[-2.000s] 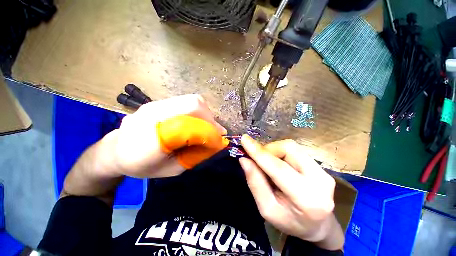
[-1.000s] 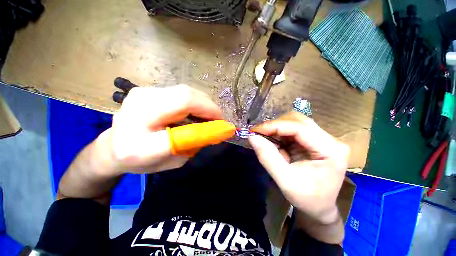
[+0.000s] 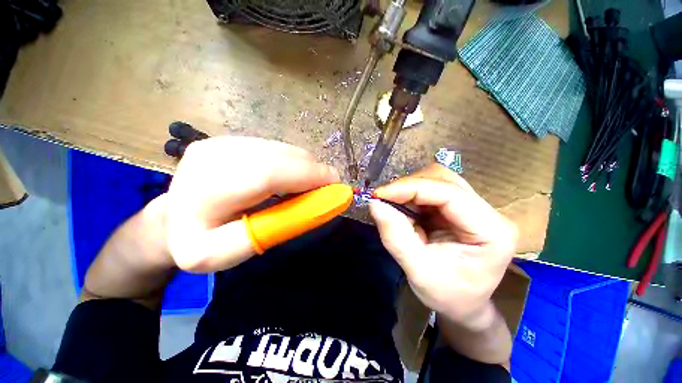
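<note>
My left hand (image 3: 247,202), with an orange finger cot (image 3: 299,215), pinches small red-tipped wire ends at its fingertips; two black connector ends (image 3: 179,138) poke out beyond it on the left. My right hand (image 3: 445,232) holds a thin black cable (image 3: 404,207) between thumb and finger. A tiny pale circuit board (image 3: 363,197) sits between the fingertips of both hands. The soldering iron (image 3: 387,149) points down with its dark tip just above the board; whether it touches is unclear. The curved solder feed tube (image 3: 348,131) ends just left of the tip.
Loose small boards (image 3: 449,158) lie right of the iron. Further right are striped PCB panels (image 3: 523,75), a black cable bundle (image 3: 609,112) and red-handled pliers (image 3: 649,254). A black fan (image 3: 292,15) stands behind. Cardboard (image 3: 134,82) covers the bench; blue bins (image 3: 576,322) are below.
Both hands have moved up to the iron tip from slightly lower, and the pinched parts are now right under it. The left finger cot now lies extended. The view has shifted slightly.
</note>
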